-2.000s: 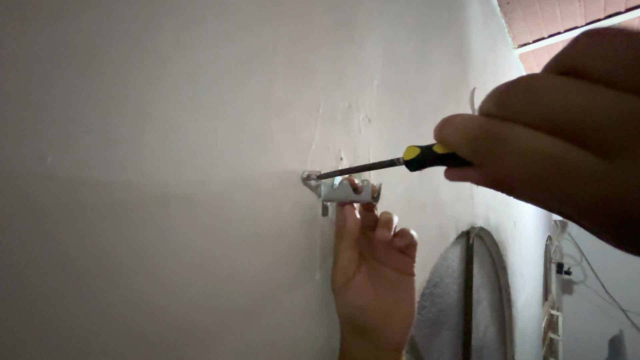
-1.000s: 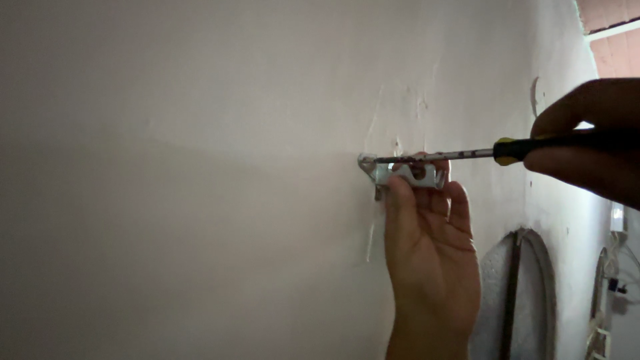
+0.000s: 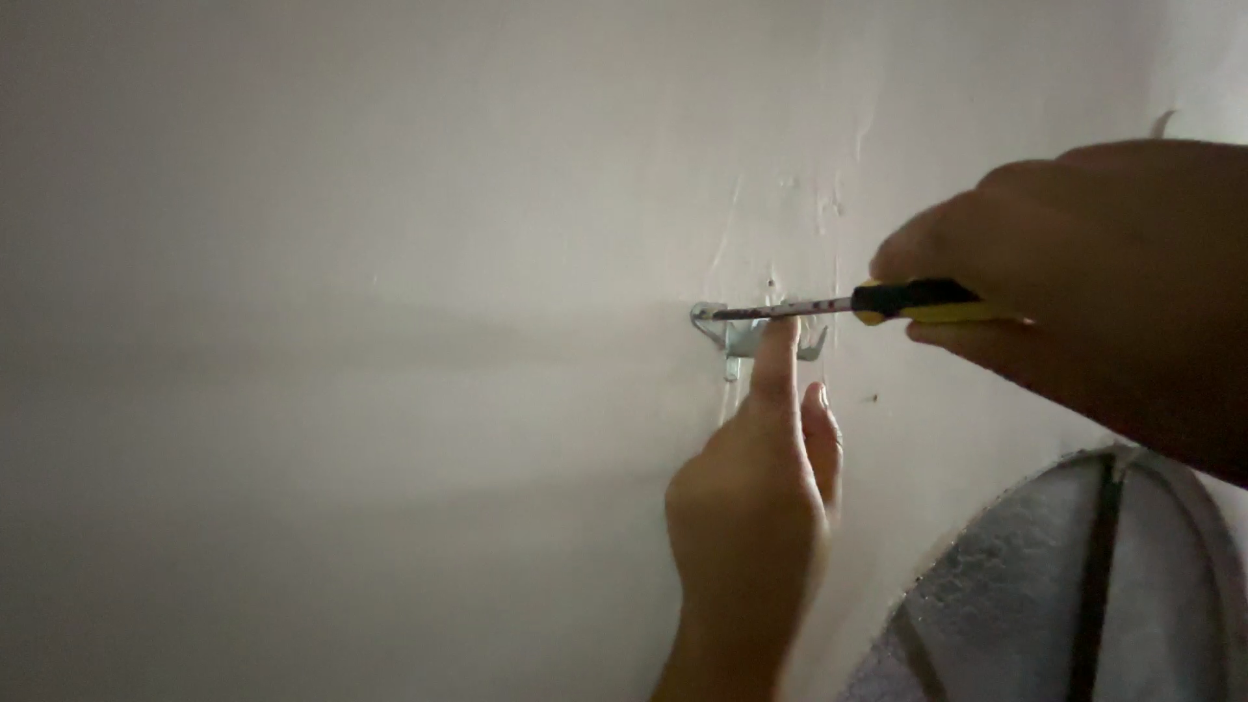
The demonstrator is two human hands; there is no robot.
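Note:
A small metal bracket (image 3: 746, 339) with a curved hook end sits against the wall. My right hand (image 3: 1063, 263) grips a screwdriver (image 3: 882, 300) with a black and yellow handle, its shaft lying nearly level and its tip at the bracket's left end. From below, my left hand (image 3: 756, 468) reaches up with the index finger extended, its tip at the shaft and the bracket's front. The other left fingers are partly curled, and whether they touch the bracket is hidden. The screw head under the tip is too small to make out.
The pale plastered wall (image 3: 341, 341) has scratches, raised streaks and small holes around the bracket. At the lower right is an arched window (image 3: 1033, 575) with textured glass and dark bars. A small curved hook (image 3: 1162, 123) protrudes at the upper right.
My left hand has shifted from pinching the bracket with thumb and fingers to an extended index finger against it. The screwdriver's tip remains at the bracket's left end.

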